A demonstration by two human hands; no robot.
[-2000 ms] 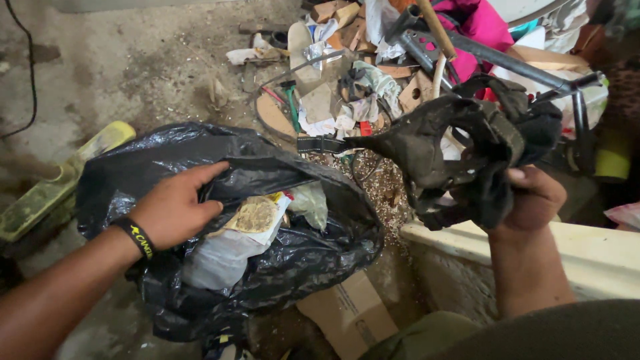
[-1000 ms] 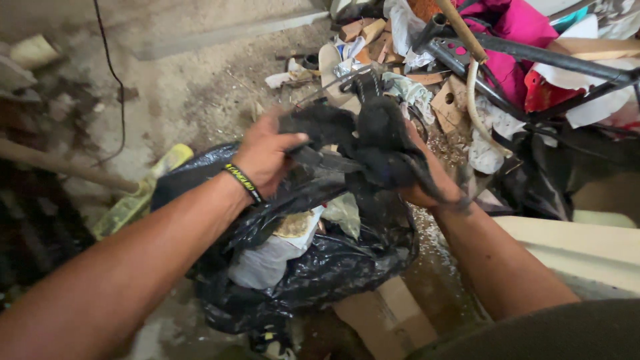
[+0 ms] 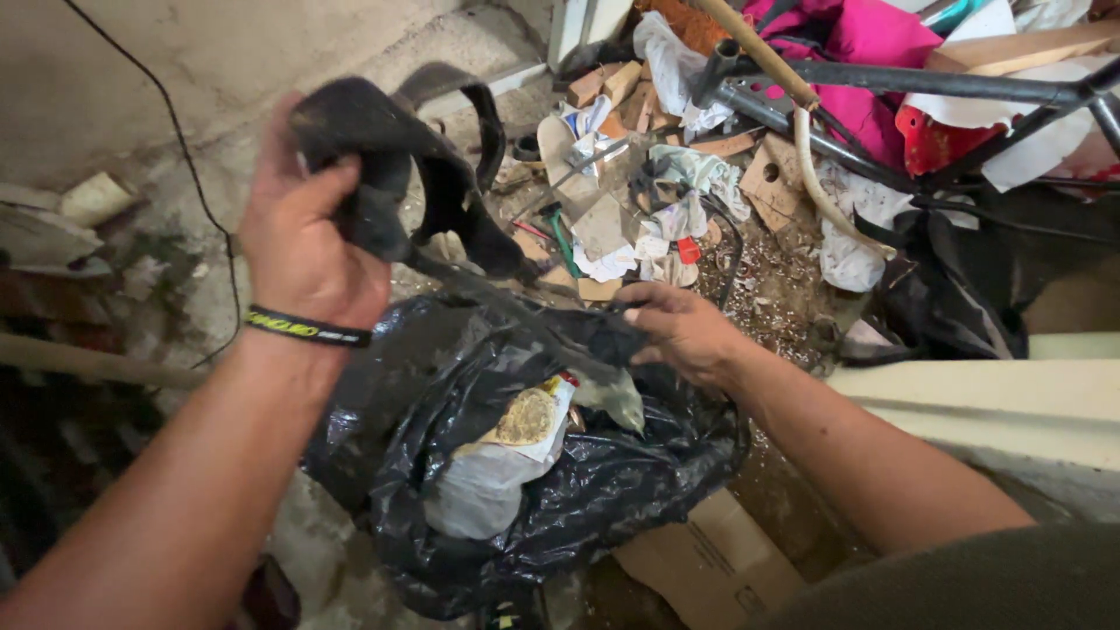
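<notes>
A dirty black strap-like item (image 3: 455, 192), perhaps fabric or foam, stretches between my hands. My left hand (image 3: 306, 227), with a black wristband (image 3: 306, 328), grips its wide looped part at upper left. My right hand (image 3: 674, 332) pinches its other end, low over the far rim of a black plastic bag (image 3: 630, 490). The bag lies open on the floor below, holding a whitish plastic container or wrapper (image 3: 477, 490), a stained yellowish piece (image 3: 527, 416) and a translucent plastic scrap (image 3: 617, 398).
Wood scraps, paper and rags (image 3: 691, 179) lie heaped beyond the bag. Dark metal tubing (image 3: 927, 79) and pink cloth (image 3: 875, 44) are at upper right. A cardboard piece (image 3: 713, 560) is below the bag, a cream ledge (image 3: 989, 402) at right, a black cable (image 3: 188, 149) at left.
The black item, in my right hand alone two seconds ago, came between both hands. My left hand has since lifted up and left with one part, stretching it out. The view has shifted.
</notes>
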